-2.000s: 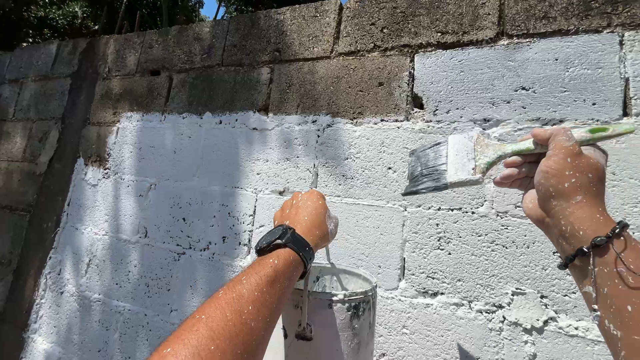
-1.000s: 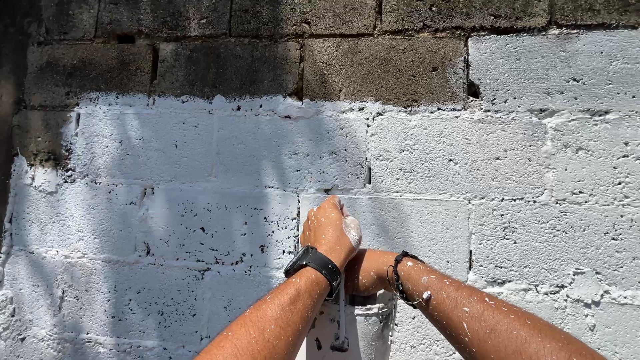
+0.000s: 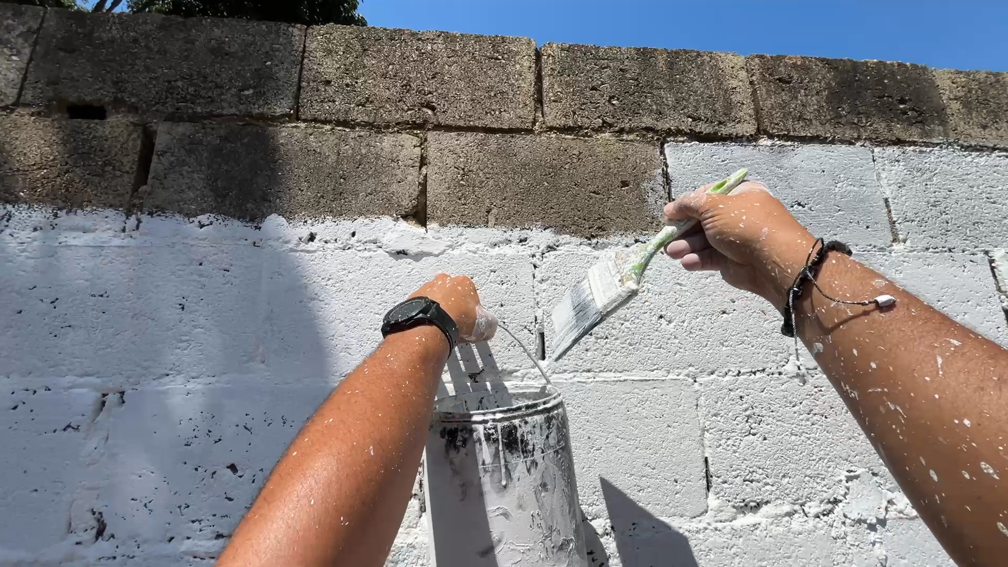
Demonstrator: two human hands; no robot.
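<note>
My left hand [image 3: 457,305], with a black watch at the wrist, is closed on the wire handle [image 3: 524,346] of a paint-smeared bucket [image 3: 504,480], which hangs below it against the wall. My right hand [image 3: 728,236] holds a paintbrush [image 3: 605,290] by its green, paint-spotted handle, up and to the right of the bucket. White paint coats the brush's ferrule and bristles, which point down and left in front of the white blocks. Whether the bristles touch the wall I cannot tell. Both forearms bear white specks. The paint inside the bucket is hidden.
A concrete block wall fills most of the view. Its lower courses are painted white [image 3: 378,441]; bare brown-grey blocks [image 3: 543,181] run above them, with white blocks [image 3: 780,189] beside them at the right. Tree foliage [image 3: 260,9] and blue sky show over the top.
One second ago my right hand was down at the bucket, its fingers hidden; now it is raised to the right with the brush in view. The view has tilted up.
</note>
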